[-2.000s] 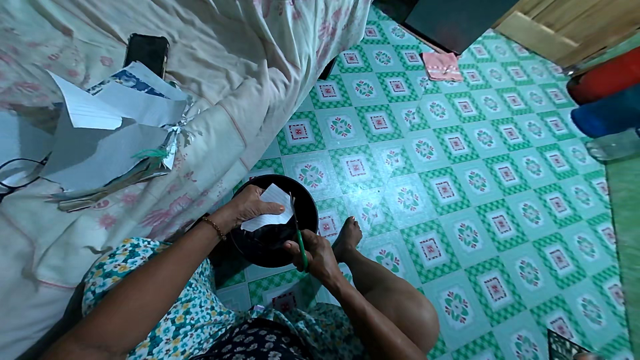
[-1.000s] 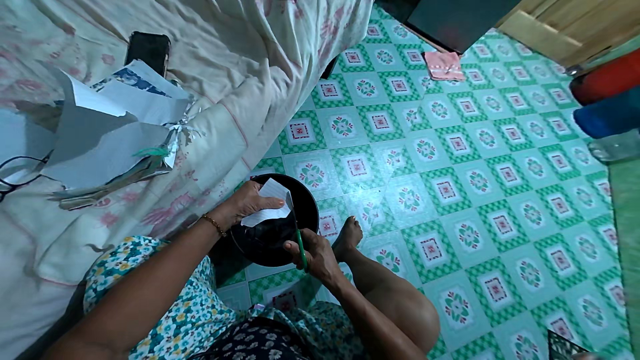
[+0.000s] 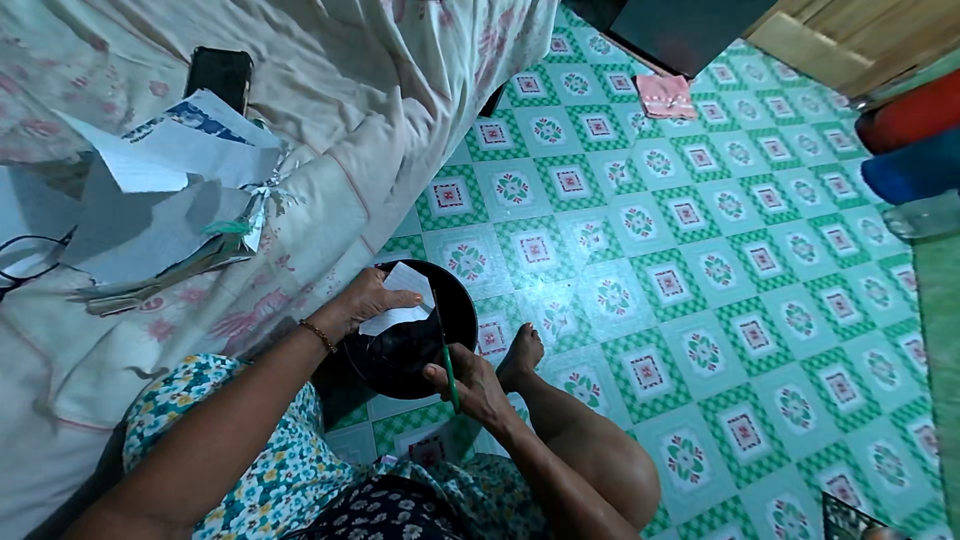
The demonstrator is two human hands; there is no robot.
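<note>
My left hand (image 3: 373, 299) holds a piece of white paper (image 3: 401, 289) over a round black container (image 3: 466, 311). Green-handled scissors (image 3: 451, 375) are gripped in my right hand (image 3: 471, 384), their blades pointing up along the paper's right edge. Some dark material (image 3: 409, 346) lies below the paper; whether it is held or rests in the container cannot be told. A stack of papers (image 3: 172, 225) with loose white sheets lies on the bed to the left.
A black phone (image 3: 220, 77) lies on the floral bedsheet (image 3: 330, 217). On the tiled-pattern floor are a pink cloth (image 3: 665, 97) and, at the right, red (image 3: 911, 112) and blue (image 3: 911, 166) rolled or rounded items. My bare foot (image 3: 521, 352) is beside the container.
The white paper in my left hand has shifted and turned slightly above the container. My right hand stays on the scissors in nearly the same place.
</note>
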